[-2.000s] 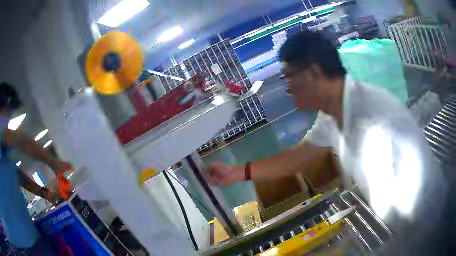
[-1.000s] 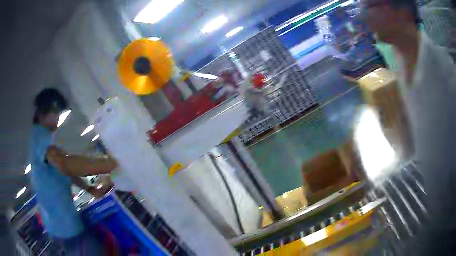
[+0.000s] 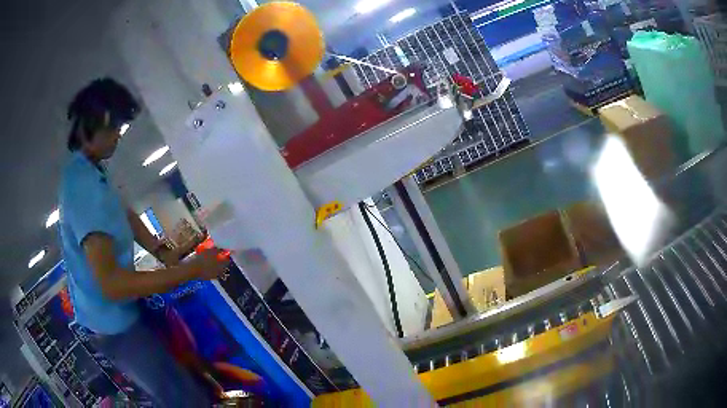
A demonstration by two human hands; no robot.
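Observation:
Neither of my hands is in view. Nearest in front of me stands a white-grey machine frame [image 3: 263,191] with a red-and-white arm [image 3: 383,151] reaching right. An orange-yellow tape roll [image 3: 277,45] is mounted at its top. Below the arm, a yellow-sided conveyor [image 3: 510,355] with small metal rollers runs to the right. The view is tilted and somewhat blurred.
At left, a person in a light blue shirt [image 3: 100,231] holds a small orange tool [image 3: 214,249] over a blue TV carton [image 3: 209,319]. Brown boxes [image 3: 538,251] lie behind the conveyor. A roller conveyor [image 3: 677,287] is at right. A green wrapped bundle [image 3: 677,88] stands at back right.
The view has swung left. The person in white has left the picture. The person in blue shows more fully, with hands lower over the carton.

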